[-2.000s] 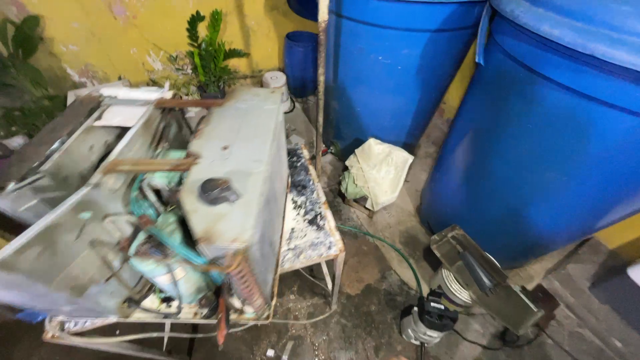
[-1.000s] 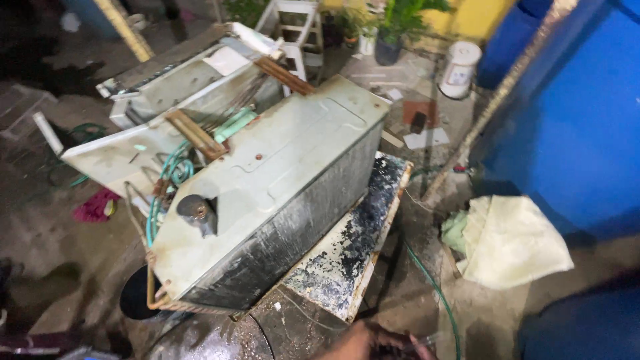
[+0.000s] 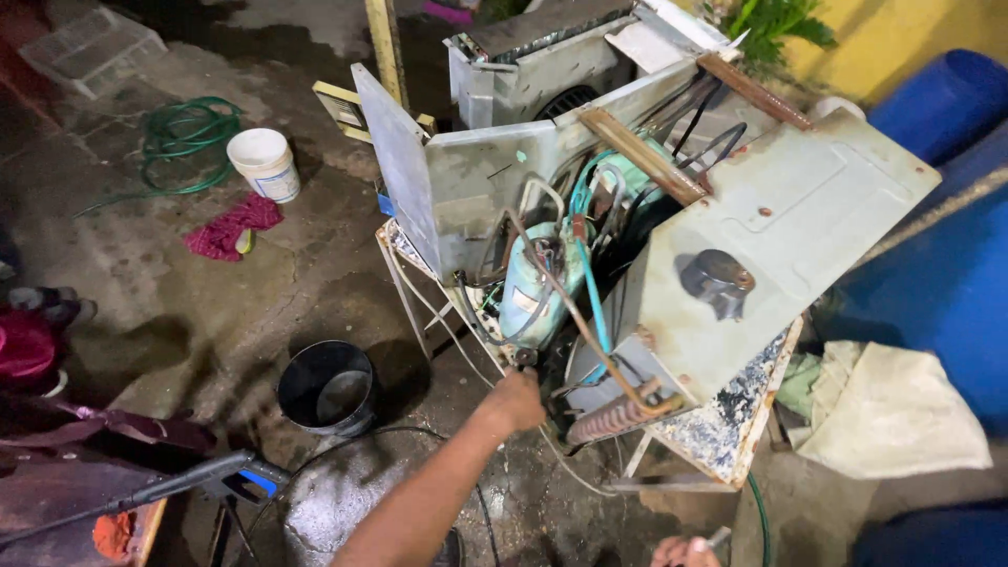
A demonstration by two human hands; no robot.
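My left hand [image 3: 516,400] reaches to the front edge of an opened air-conditioner unit's base, its fingers curled at a small dark round part [image 3: 525,359] below the pale green compressor [image 3: 529,291]. Copper pipes and turquoise tubes [image 3: 592,295] rise beside the compressor. A grey-green metal housing [image 3: 803,205] with a black round cap [image 3: 717,277] stands right of it; finned coil tubing [image 3: 610,417] shows at its lower end. My right hand [image 3: 683,554], partly cut off at the bottom edge, holds a small pale metal-looking piece [image 3: 718,538].
The unit stands on a rusty metal table [image 3: 744,409]. A black bucket [image 3: 327,386], a white bucket [image 3: 266,165], a pressure-washer gun [image 3: 228,476] and a green hose [image 3: 189,146] lie left. A cream cloth sack [image 3: 890,409] and blue barrels [image 3: 929,291] are on the right.
The view has swung left and closer to the unit. My left hand, not visible earlier, is now at the base edge. A hand showed blurred at the bottom one second ago.
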